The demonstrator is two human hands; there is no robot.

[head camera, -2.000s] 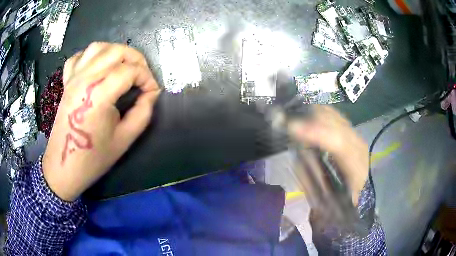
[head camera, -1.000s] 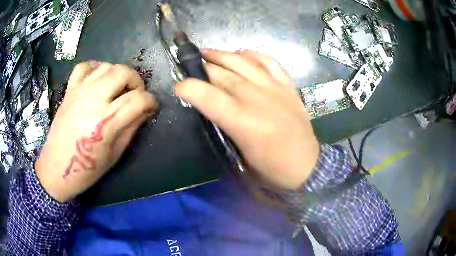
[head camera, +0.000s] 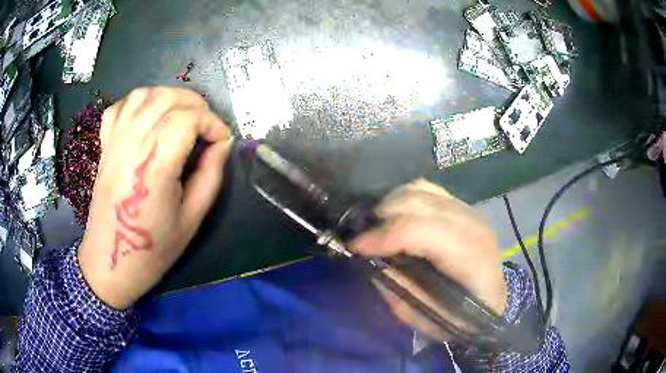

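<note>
My right hand (head camera: 438, 251) holds the black soldering iron (head camera: 354, 218) like a pen. Its pale tip points up and left at the lower edge of a circuit board (head camera: 255, 87). A thin silver solder feed tube (head camera: 288, 211) runs beside the barrel. My left hand (head camera: 150, 186) has thumb and forefinger pinched together beside the board's lower left corner. Anything between these fingertips is too small to tell. The board lies flat on the dark mat, its surface washed out by glare. The dark red component pile (head camera: 82, 160) is partly behind my left hand.
A jumbled heap of boards (head camera: 33, 186) lies at the left. More boards (head camera: 526, 116) lie piled at the right, with a single board (head camera: 467, 135) beside them. A few loose red bits (head camera: 185, 72) lie above my left hand. A black cable (head camera: 544, 218) hangs past the bench edge.
The iron has swung from above the board down to its lower edge, and my right hand has moved right and down. The board shows again. A second board seen earlier in the middle is gone.
</note>
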